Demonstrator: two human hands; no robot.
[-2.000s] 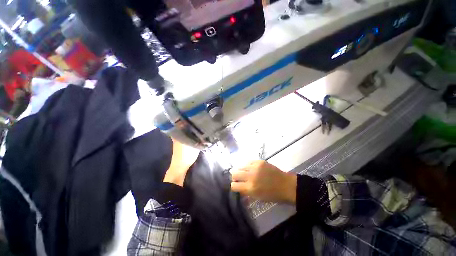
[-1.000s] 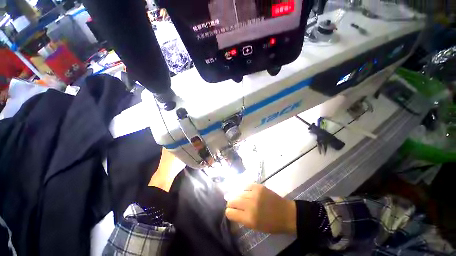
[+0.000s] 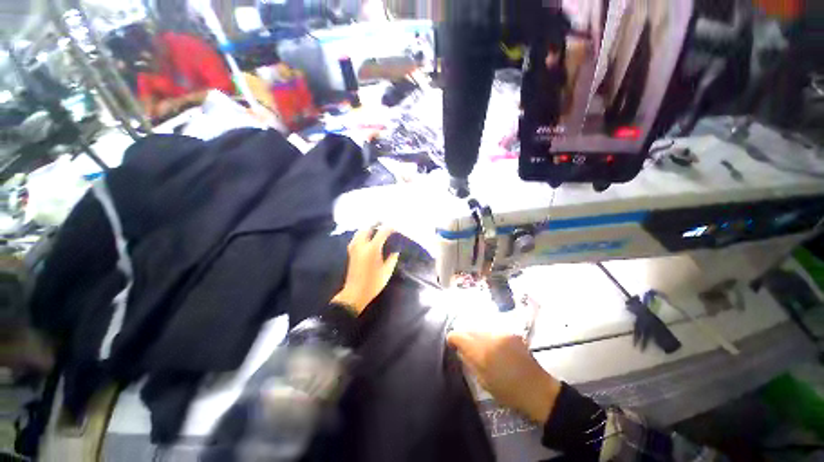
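A black garment piece [image 3: 402,361] lies at the needle of the white sewing machine [image 3: 587,236] and hangs down over the near table edge. My left hand [image 3: 366,269] lies on the cloth left of the needle, fingers a little apart. My right hand [image 3: 506,365] is just in front of the brightly lit presser foot [image 3: 470,281], its fingertips closed at the cloth's right edge. Glare hides the exact stitching point. A larger black garment bundle [image 3: 190,244] with a white strip [image 3: 117,262] lies to the left.
A screwdriver [image 3: 652,327] lies on the table right of the needle. A phone [image 3: 596,99] on a dark holder arm [image 3: 465,99] stands above the machine head. A printed ruler [image 3: 578,411] runs along the front edge. A person in red [image 3: 185,68] is at the back left.
The view has swung left, showing more of the bundle. My left hand, earlier partly behind the machine head, has come out onto the cloth. My right hand remains near the presser foot.
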